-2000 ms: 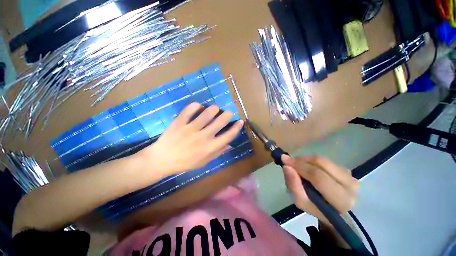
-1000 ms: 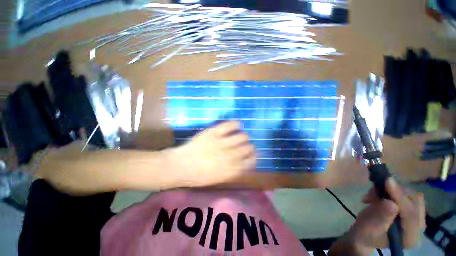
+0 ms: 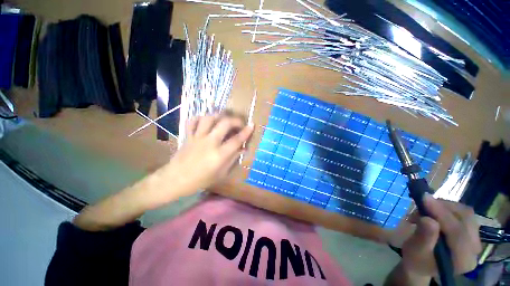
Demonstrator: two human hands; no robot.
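The blue solar cell string panel (image 3: 302, 148) with pale parallel lines lies on the bench in front of me. A short busbar ribbon (image 3: 252, 106) lies beside its left end. My left hand (image 3: 215, 139) is at this ribbon, with its fingertips at the strip's lower part; the fingers are bent and seem to pinch it. My right hand (image 3: 442, 234) holds the soldering iron (image 3: 411, 173) by its dark handle, its metal tip over the upper right part of the panel. I cannot tell whether the tip touches.
A bundle of short ribbons (image 3: 207, 75) lies left, another (image 3: 458, 176) right. Long ribbons (image 3: 380, 58) are spread beyond the panel, with long black strips (image 3: 447, 67) behind. Stacks of short black strips (image 3: 78, 64) are at far left. Dark panels (image 3: 481, 22) show at top right.
The view has turned towards the left. My left hand has moved off the panel to the ribbon at its left end. The iron has gone from the panel's right end to over the panel.
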